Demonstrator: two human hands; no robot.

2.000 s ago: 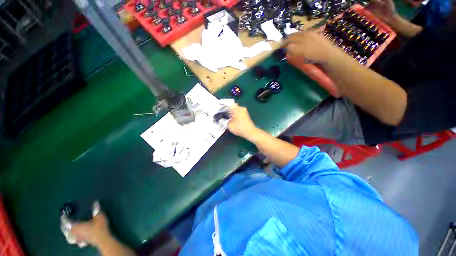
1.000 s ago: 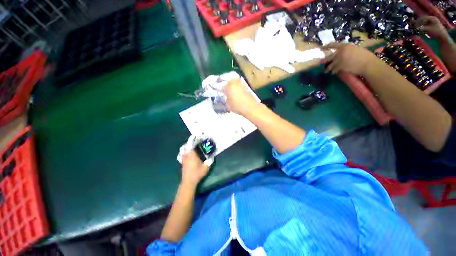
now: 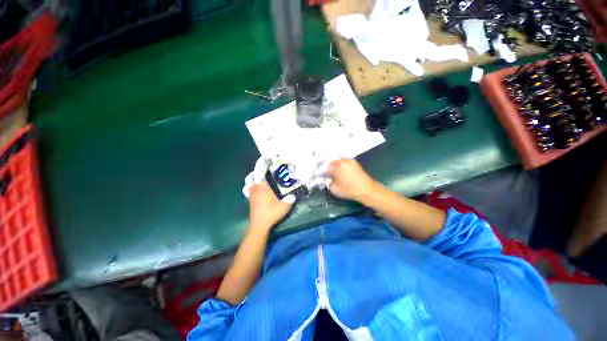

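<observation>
My left hand point(image 3: 266, 203), with white coverings on its fingertips, holds a black part point(image 3: 284, 176) with a blue-violet reflection on its face, over the near edge of the white paper point(image 3: 346, 130). My right hand point(image 3: 346, 178) is just right of the part and holds a crumpled white wiping cloth point(image 3: 318, 174). The cloth lies close against the part; whether it touches the face is blurred. A grey squat bottle point(image 3: 309, 110) stands on the paper at the foot of the metal post point(image 3: 287, 40).
Black round parts point(image 3: 442, 120) lie right of the paper. Farther right is an orange-red bin point(image 3: 530, 148) packed with black parts. White rags point(image 3: 393, 33) and a loose black heap point(image 3: 532, 20) are at the back. A red compartment tray point(image 3: 23, 226) is at left.
My right hand has moved from the bottle down to beside the black part, carrying the cloth. My left hand brought the part from the far left to the paper. The neighbour's arm has left the bin.
</observation>
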